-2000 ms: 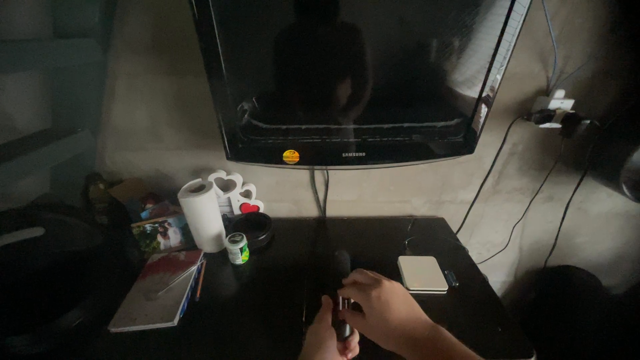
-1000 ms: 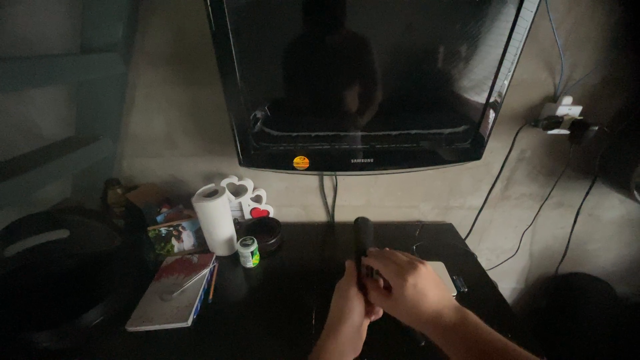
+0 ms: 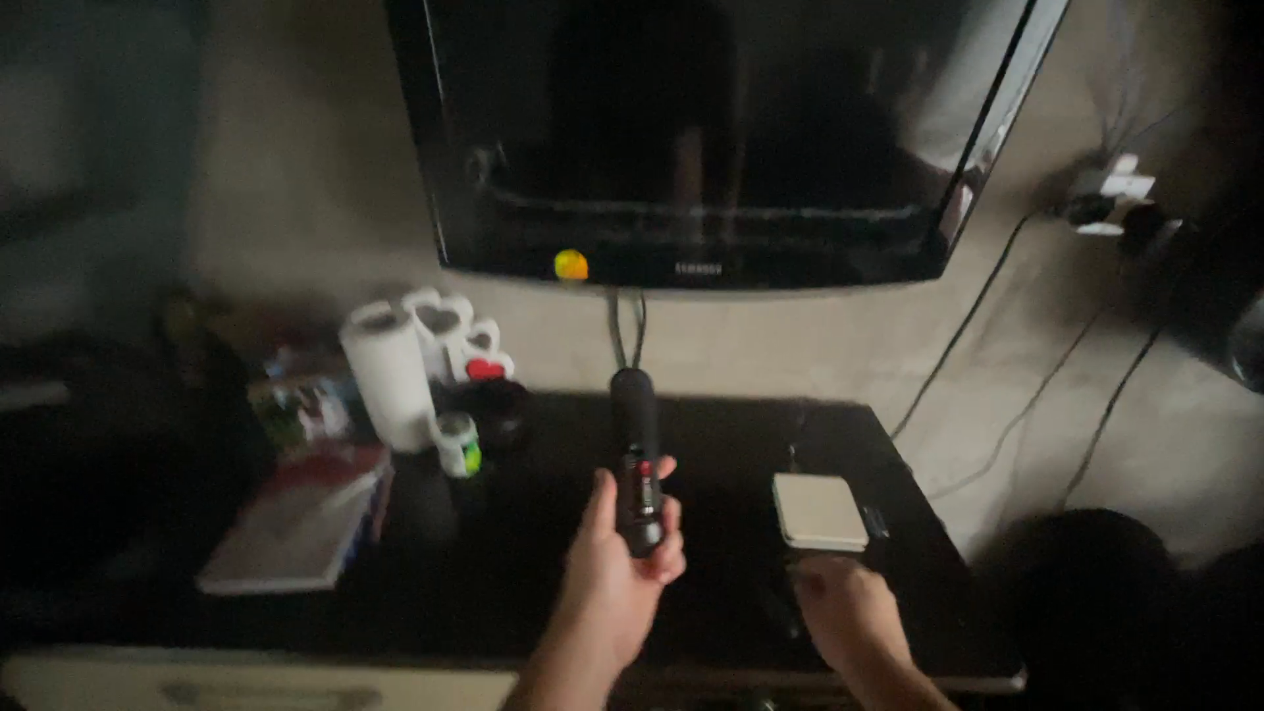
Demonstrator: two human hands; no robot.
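My left hand [image 3: 622, 583] holds the lower part of a black cylindrical handheld device [image 3: 634, 420] upright, its rounded end pointing toward the wall. Light and red markings show on its side. Low on the right, my right hand [image 3: 849, 607] has its fingers curled, just in front of a cream square box [image 3: 820, 512] on the black tabletop. A small dark shape [image 3: 778, 604] is beside those fingers; blur hides whether they grip it.
A black television [image 3: 691, 237] hangs above the black tabletop [image 3: 553, 612]. At left are a paper roll [image 3: 388, 380], white heart-shaped frames [image 3: 439, 321], a small can [image 3: 457, 446], a round black container [image 3: 494, 405] and a book [image 3: 301, 528]. Cables [image 3: 968, 336] run down the right wall.
My right hand has come off the black device and moved right, toward the cream box. My left hand still holds the device, and more of its side now shows.
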